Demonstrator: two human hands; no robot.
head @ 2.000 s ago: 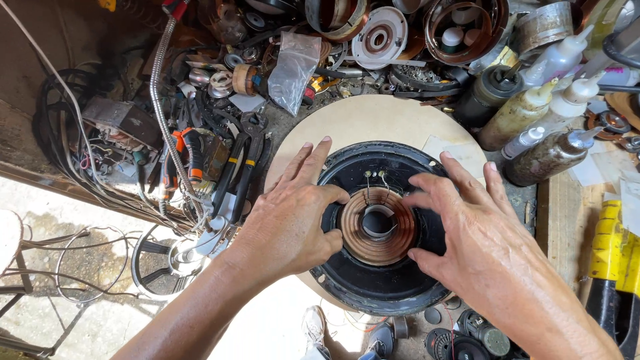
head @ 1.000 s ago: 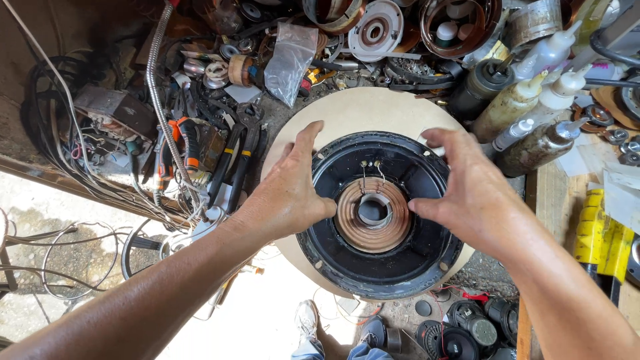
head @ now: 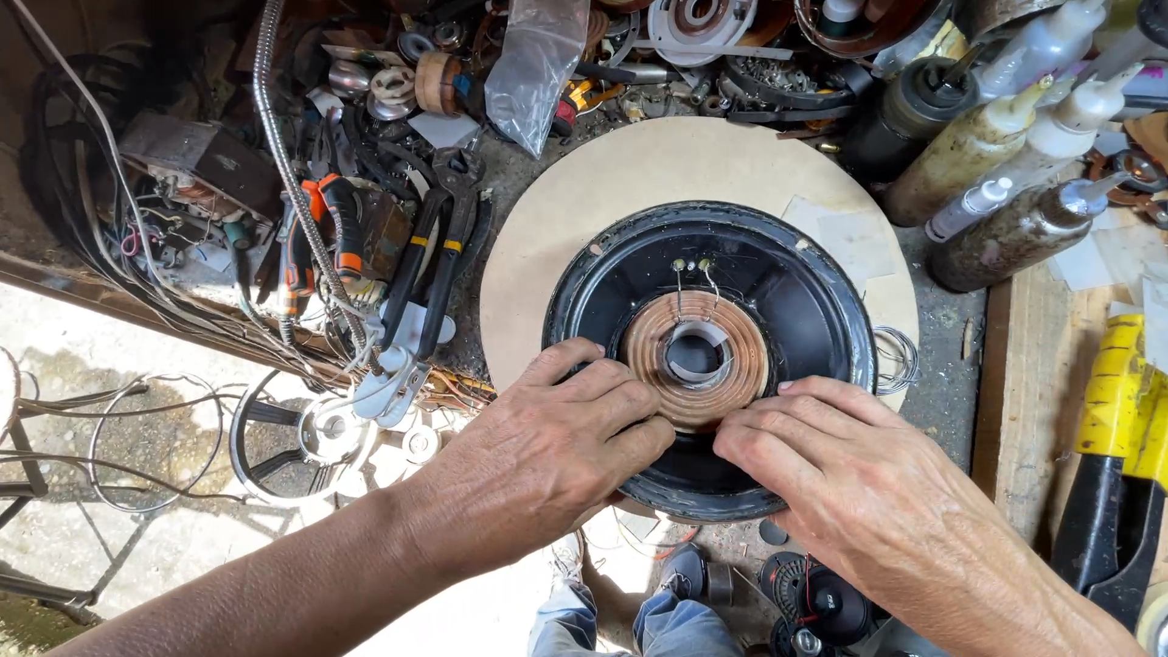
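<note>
A black loudspeaker basket (head: 803, 274) rests on a round tan board (head: 547, 210). At its middle lies a ridged copper-brown spider (head: 744, 365) around a voice coil (head: 725, 351), with two thin lead wires (head: 678, 290) running up to terminals on the basket. My left hand (head: 557, 438) lies at the lower left of the basket, its curled fingertips by the spider's edge. Over the lower right rim is my right hand (head: 821, 465), its fingertips close to the spider's lower right edge. Both thumbs are hidden below the hands.
Pliers with orange handles (head: 345, 228) and black-handled pliers (head: 438, 251) lie left of the board. Several squeeze bottles (head: 967, 155) stand at the upper right. A yellow-and-black tool (head: 1109, 392) is at the right edge. A clear plastic bag (head: 537, 68) and loose parts lie behind.
Both hands were raised and spread beside the spider; they have come down onto the lower part of the basket, with fingers curled.
</note>
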